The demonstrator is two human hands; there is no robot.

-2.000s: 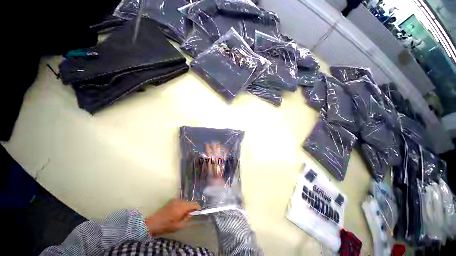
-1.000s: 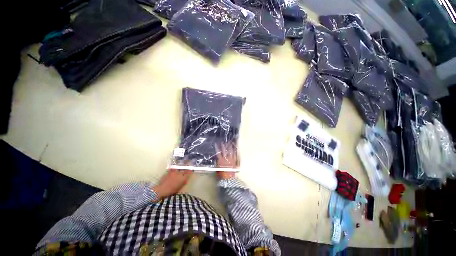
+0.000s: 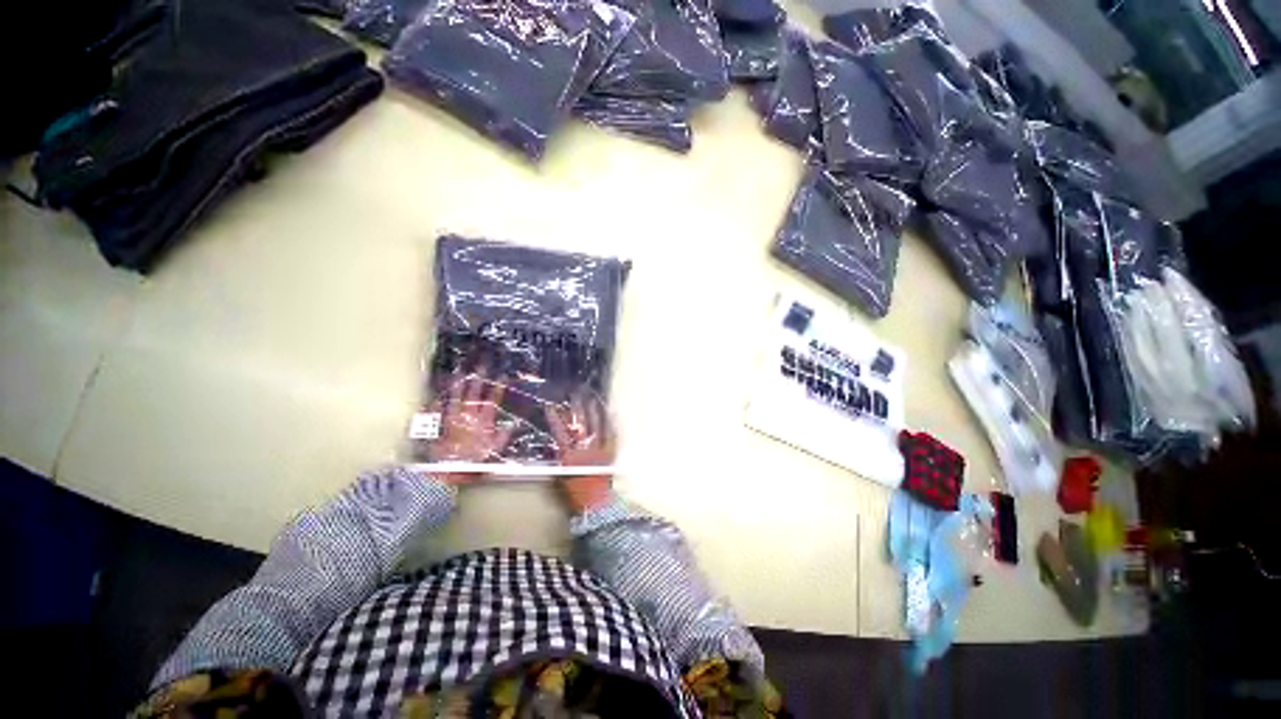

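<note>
Folded dark trousers in a printed clear bag [image 3: 531,302] lie flat on the cream table, the bag's white-edged mouth towards me. A small white sticker shows near its lower left corner. My left hand [image 3: 474,417] and my right hand [image 3: 579,431] lie flat, side by side, over the lower part of the trousers, fingers apart. The film and white edge pass over them, so both appear to be inside the bag mouth.
Loose dark trousers [image 3: 197,127] lie at upper left, with bagged trousers [image 3: 843,232] heaped along the back. Right are printed empty bags [image 3: 829,386], a checked red-black cloth [image 3: 931,469], pale blue cloth [image 3: 927,562], a phone [image 3: 1003,527] and white packaging [image 3: 1009,400].
My left hand has gone from gripping the bag's edge to lying under the film beside my right hand. The view has shifted, and the bag mouth now lies straight in front of me.
</note>
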